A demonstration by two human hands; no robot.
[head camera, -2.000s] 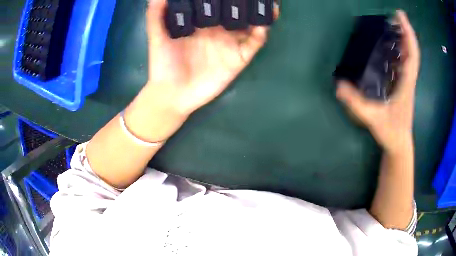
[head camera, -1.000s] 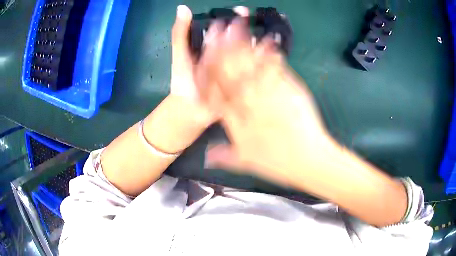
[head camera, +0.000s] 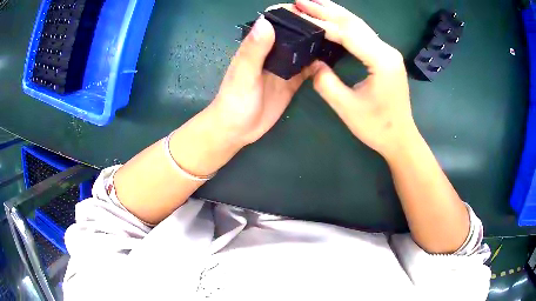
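A small group of black power adapters (head camera: pixel 292 44) is held between my two bare hands at the top middle, tilted, with pins pointing to the left. My left hand (head camera: pixel 250 94) grips it from the left and below, thumb on the near-left side. My right hand (head camera: pixel 367 76) holds its right end with thumb and fingers. The fingers partly hide the group, so the number of units cannot be told. Another group of adapters (head camera: pixel 438 47) stands pins up on the green bench top at the upper right.
A blue bin (head camera: pixel 120 70) at the upper left holds rows of adapters. Another blue bin (head camera: pixel 526 170) is cut off at the right edge. Stacked blue bins (head camera: pixel 44 203) and a metal frame (head camera: pixel 26 235) are lower left. A pale speck (head camera: pixel 512 51) lies at the right.
My right hand set down a group at the upper right, then came over to my left hand's group. The held adapters have turned from pale marks up to pins pointing left.
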